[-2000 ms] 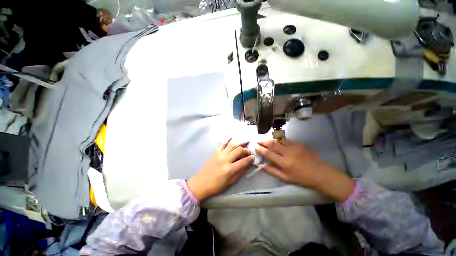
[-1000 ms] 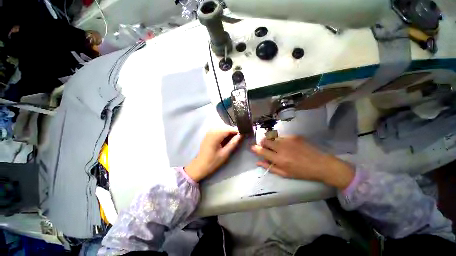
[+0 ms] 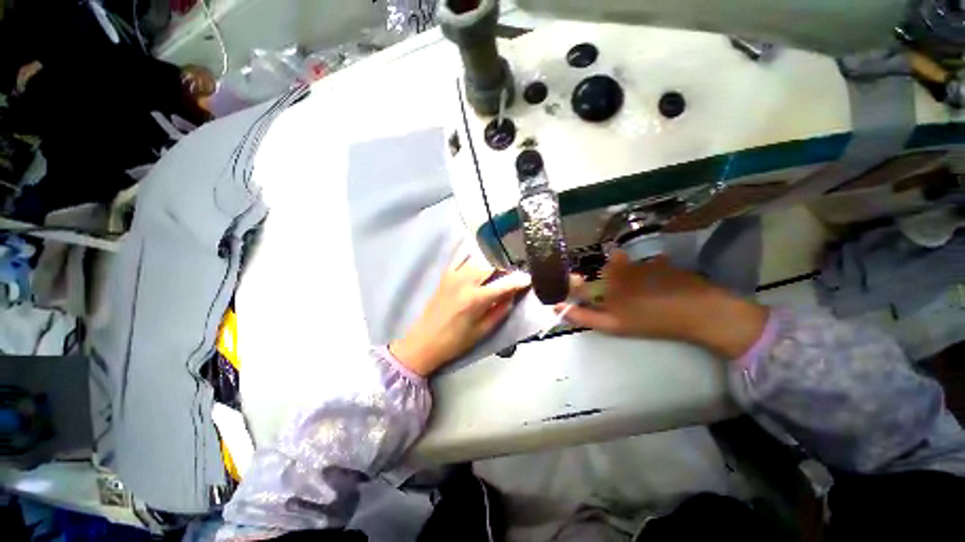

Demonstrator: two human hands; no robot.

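Observation:
The light-grey garment panel [image 3: 397, 233] lies flat on the white table, partly under the machine head. My left hand [image 3: 463, 313] rests on the panel's near part, left of the needle area, fingertips at the bright spot. My right hand [image 3: 651, 302] is right of the shiny curved metal guard [image 3: 545, 246], its fingers close to the presser foot area. A small pale strip end [image 3: 561, 310] shows between the hands. The needle and presser foot are hidden by the guard, fingers and glare.
The white sewing machine head [image 3: 730, 116] fills the upper right. A long stack of grey cut panels [image 3: 164, 318] lies at left. Small cut pieces [image 3: 899, 281] lie at right. A light cloth [image 3: 624, 476] hangs below the table edge [image 3: 593, 423].
The panel's near edge has moved away from me, baring more table in front. My right hand has moved up and right, toward the presser foot area. The camera view has shifted slightly.

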